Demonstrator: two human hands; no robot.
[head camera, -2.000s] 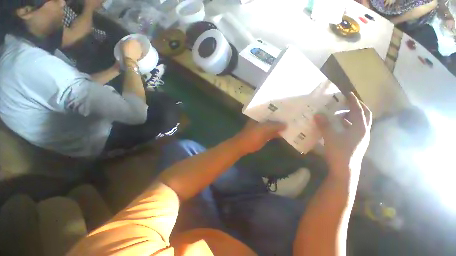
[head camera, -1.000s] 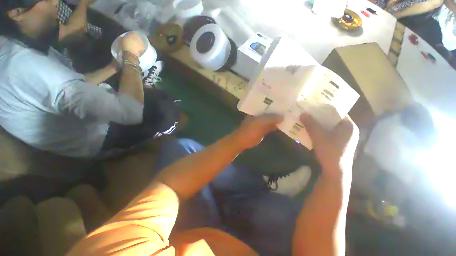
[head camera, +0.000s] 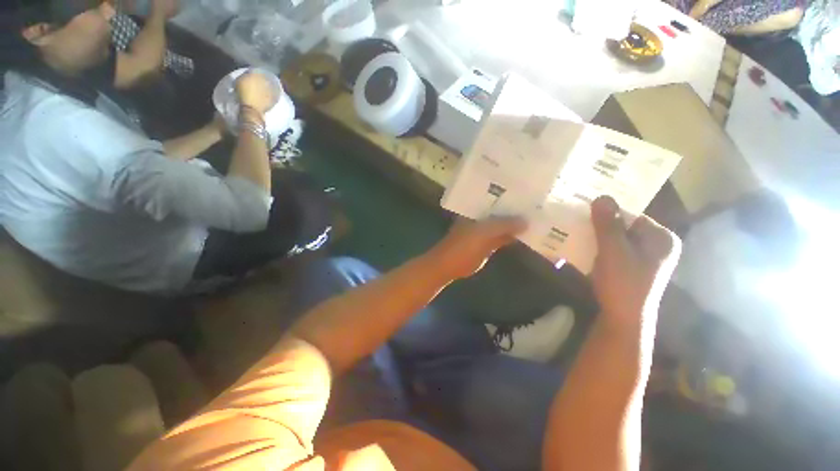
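Note:
A white printed leaflet (head camera: 553, 175) is held partly unfolded above my lap, with a crease down its middle and small dark printed marks. My left hand (head camera: 484, 244) grips its lower left edge, with the thumb on the printed side. My right hand (head camera: 631, 253) grips its lower right part, with the thumb on the sheet. The fingers behind the leaflet are hidden. A white product box (head camera: 458, 109) with a dark device picture lies behind the leaflet and is partly covered by it.
A brown cardboard box (head camera: 686, 138) stands right of the leaflet. A white ring-like roll (head camera: 391, 97) sits at the table edge (head camera: 405, 152). At left a seated person (head camera: 138, 184) has a hand in a white tub (head camera: 276, 115). An amber roll (head camera: 638, 46) lies farther back. Bright glare covers the right.
The leaflet has opened wider, its right panel turned outward and flatter. My right hand has shifted slightly right since one second ago, its thumb now higher on the sheet. My left hand has barely moved.

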